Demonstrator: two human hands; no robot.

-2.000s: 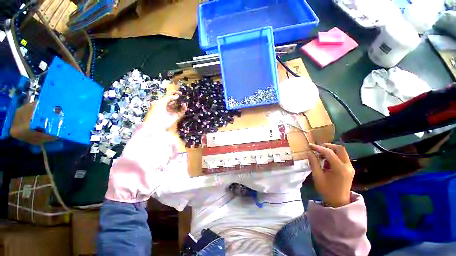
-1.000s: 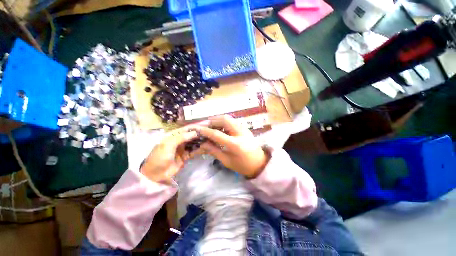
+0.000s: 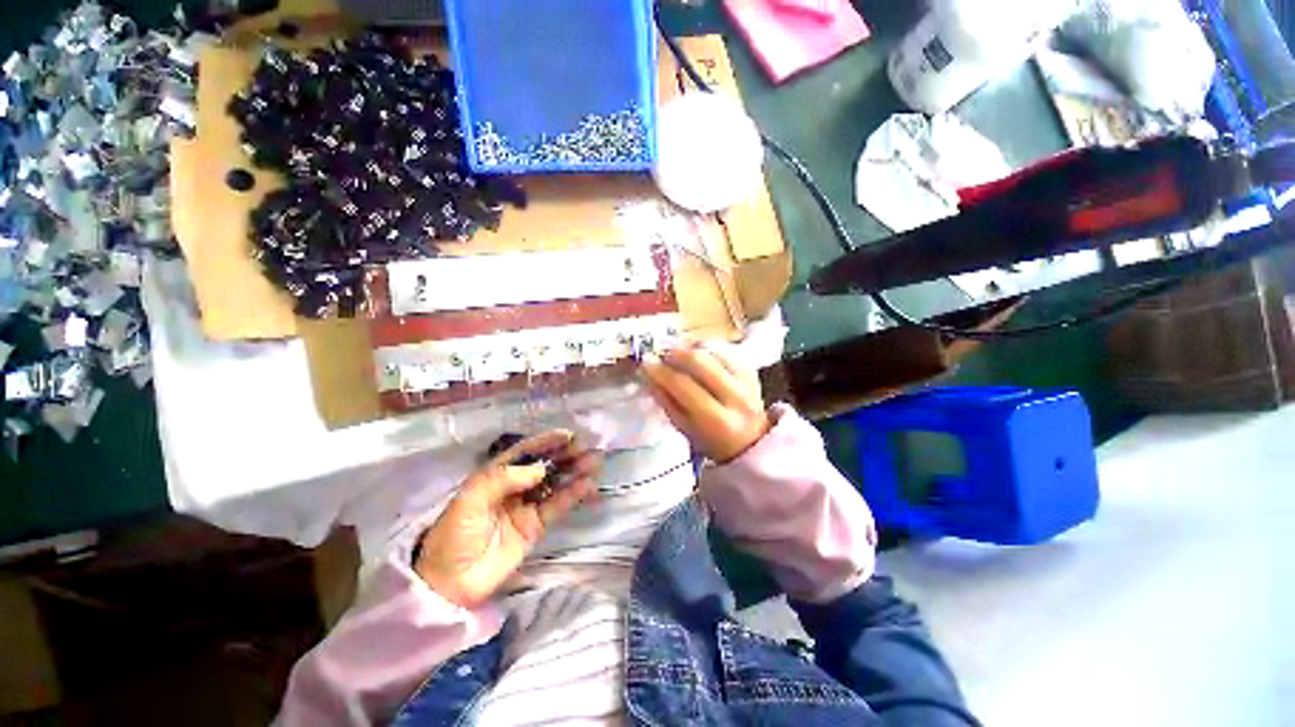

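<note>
The assembly jig (image 3: 526,315), a reddish-brown bar with pale metal strips, lies on cardboard (image 3: 313,372) in front of me. My right hand (image 3: 710,402) is at the right end of its near strip, with thumb and fingertips pinched on a small part (image 3: 646,347) at a slot. My left hand (image 3: 490,528) is below the jig, palm up, fingers curled around black plastic parts (image 3: 536,469). A heap of black plastic parts (image 3: 355,156) lies behind the jig. Tweezers or a thin tool (image 3: 722,281) lie right of the jig.
A blue screw tray (image 3: 554,85) with tiny screws stands behind the jig, beside a white disc (image 3: 710,152). Silver plates (image 3: 85,213) lie at left. The electric screwdriver (image 3: 1037,213) hangs at right, over a cable (image 3: 817,199). A blue stool (image 3: 980,462) stands at lower right.
The hands have moved apart. My right hand has gone to the jig's right end; my left hand stays low with black parts. The view has shifted, so the bench things appear further left and higher.
</note>
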